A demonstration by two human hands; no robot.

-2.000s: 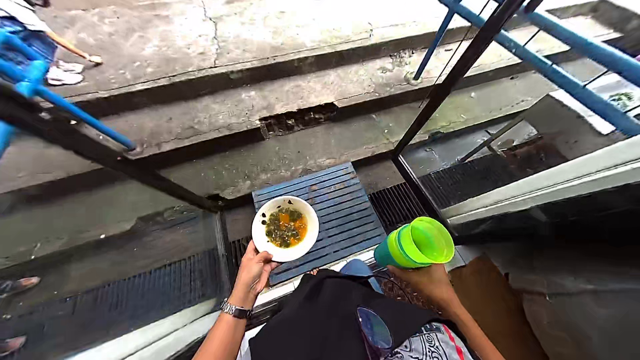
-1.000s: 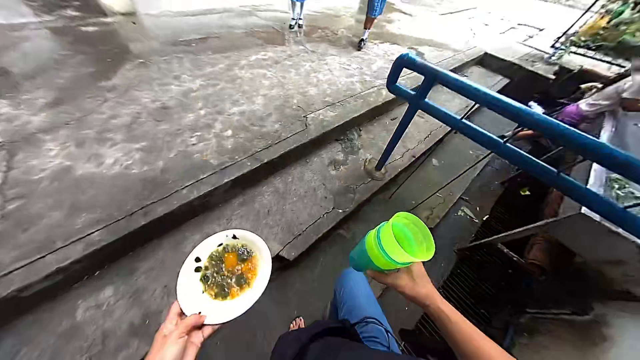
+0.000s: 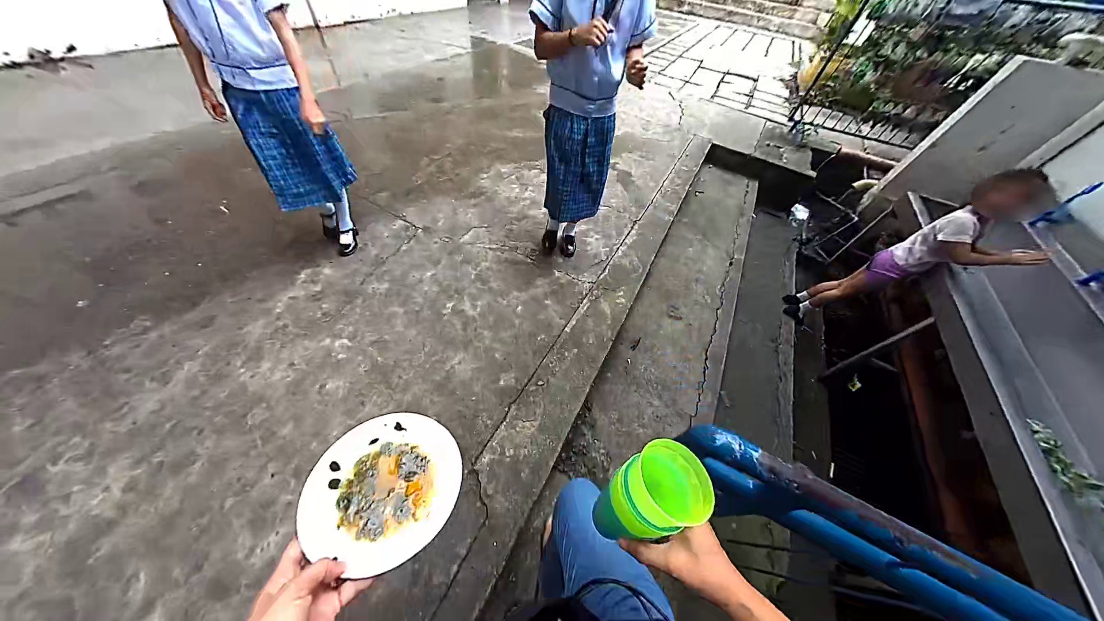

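My left hand (image 3: 309, 586), at the bottom left, grips the near rim of a white plate (image 3: 431, 535), thumb on top. Soupy food (image 3: 388, 492) with dark leafy bits and orange pieces lies in the middle of the plate, and a few dark scraps stick near its rim. Right of my raised knee in blue jeans (image 3: 582, 552), my right hand (image 3: 681, 552) is wrapped round the lower part of nested plastic cups (image 3: 660, 492). The top cup is bright green, and a teal one shows under it. The cup opening faces up toward me.
A blue metal handrail (image 3: 828, 509) runs close by my right arm. Concrete steps (image 3: 664, 319) with a cracked edge lie ahead. Two people in blue plaid skirts (image 3: 580, 164) stand on the wet concrete. Another person (image 3: 923, 246) leans over a ledge at right, beside a dark gap.
The view has moved off the slatted platform, up the steps past the blue railing. Both hands still hold the plate and cups. The people in plaid skirts now show more fully.
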